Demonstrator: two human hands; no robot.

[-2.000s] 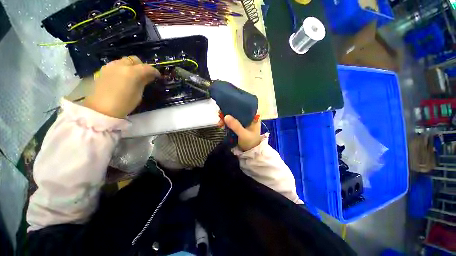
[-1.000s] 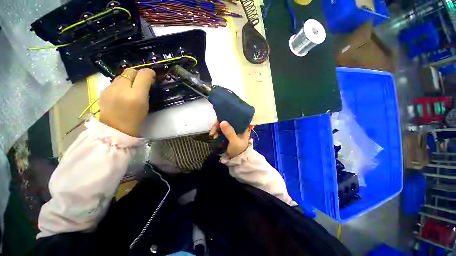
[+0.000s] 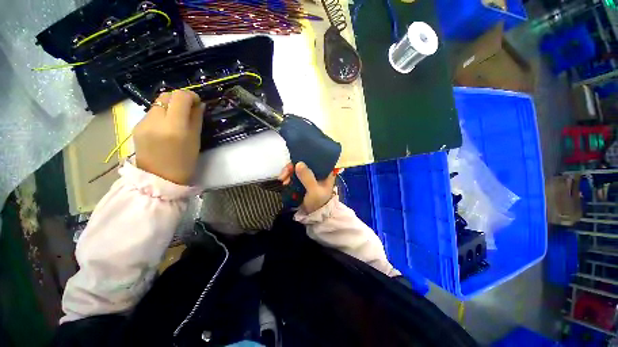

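A black socket panel (image 3: 234, 129) lies open side up on the white board (image 3: 251, 161). A yellow wire (image 3: 230, 79) runs along its contacts and bends back at the right end. My left hand (image 3: 168, 135) is over the panel's left part, fingertips pinched at the yellow wire; its tail comes out beside the hand. My right hand (image 3: 312, 184) grips the dark blue-grey soldering gun (image 3: 308, 146), whose metal nose points up-left to the contacts in the panel's middle. The exact tip contact is too small to tell. A second panel (image 3: 101, 74) with a yellow wire lies beyond, to the left.
Blue and brown wires (image 3: 244, 17) lie in a pile beyond the panel. A coiled iron stand (image 3: 341, 57) and a solder spool (image 3: 413, 47) are to the right. A large blue bin (image 3: 508, 223) beside the bench holds black panels and clear plastic. Bubble wrap (image 3: 40, 108) is at left.
My left hand has shifted from a raised position left along the yellow wire and is lower. The gun has moved slightly left and down in view, its nose still at the panel's middle.
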